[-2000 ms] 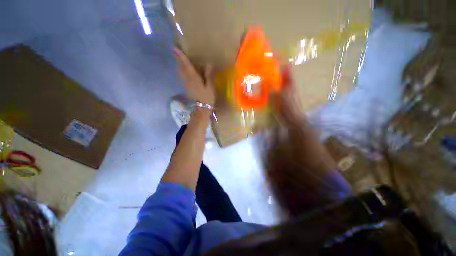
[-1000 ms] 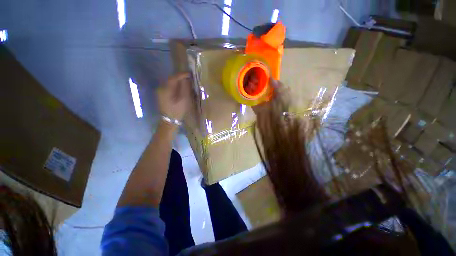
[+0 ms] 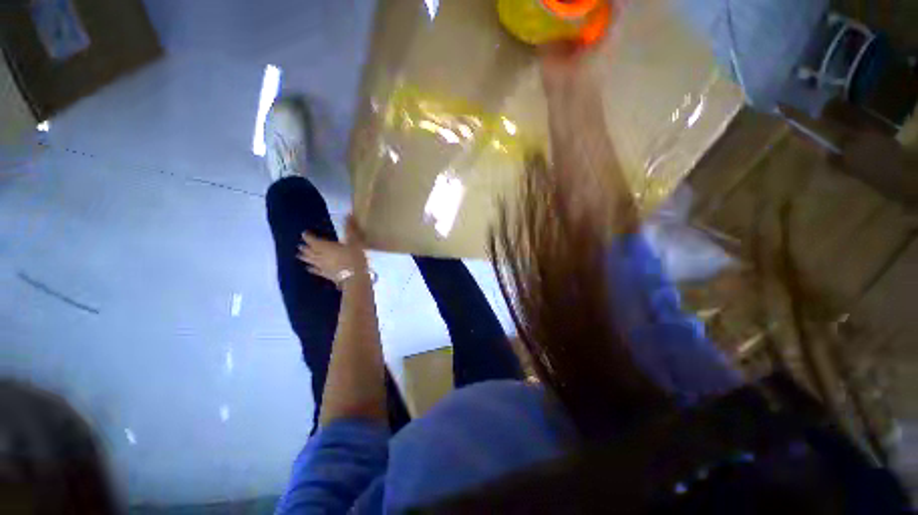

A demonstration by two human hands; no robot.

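A large brown shipping carton (image 3: 483, 191) stands in front of me, with glossy yellowish tape (image 3: 443, 116) across it. The orange tape dispenser (image 3: 594, 25) with its yellow roll is at the top edge, partly cut off and blurred. My right hand (image 3: 574, 50) is at the dispenser, blurred, and holds it over the carton. My left hand (image 3: 335, 253) is at the carton's lower left corner, fingers spread, over my dark trouser leg. It holds nothing that I can see.
Another carton with a white label (image 3: 86, 60) is at the top left. A small carton (image 3: 429, 377) is on the floor between my legs. Several brown cartons (image 3: 795, 201) are at the right. Long hair hangs across the view. A person's head (image 3: 45, 453) shows at the lower left.
The carton shows more of its taped face and sits higher in view. The dispenser has moved up to the top edge. My left hand has moved down to the lower corner, fingers spread.
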